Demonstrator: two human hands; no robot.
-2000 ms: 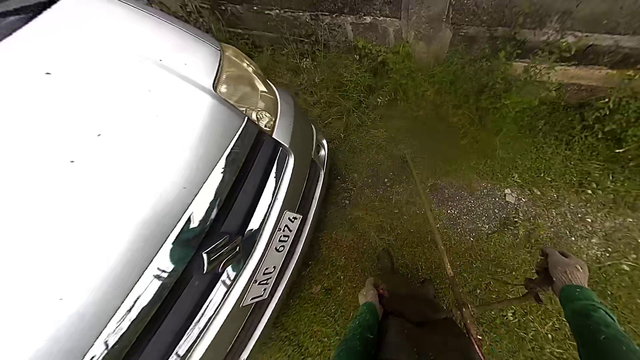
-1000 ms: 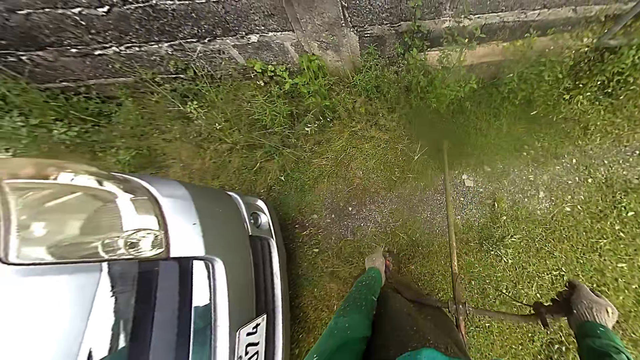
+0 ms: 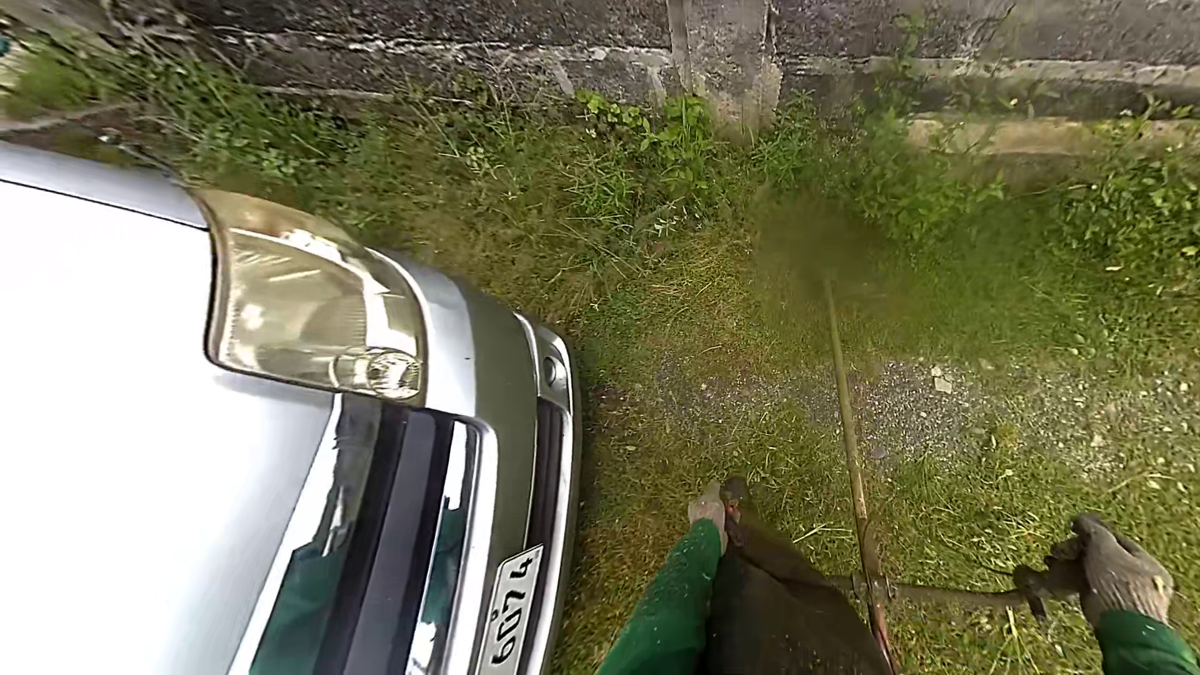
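Note:
A long-shafted brush cutter runs from the bottom edge up into the weeds, where its spinning end is a greenish blur. My left hand, gloved and in a green sleeve, is closed on the left grip of its handlebar, beside a dark apron. On the right, my right hand in a grey, dirty glove grips the other handlebar end. The crossbar joins the shaft near the bottom. The cutting head itself cannot be made out.
A silver car stands close on the left, its headlight and bumper facing the grass. A weathered concrete wall crosses the top, with weeds along its foot. Gravel and a small stone lie beside the shaft.
The view has shifted considerably across the car and wall. Both hands keep hold of the handlebar, and the blur at the shaft's far end persists among the weeds.

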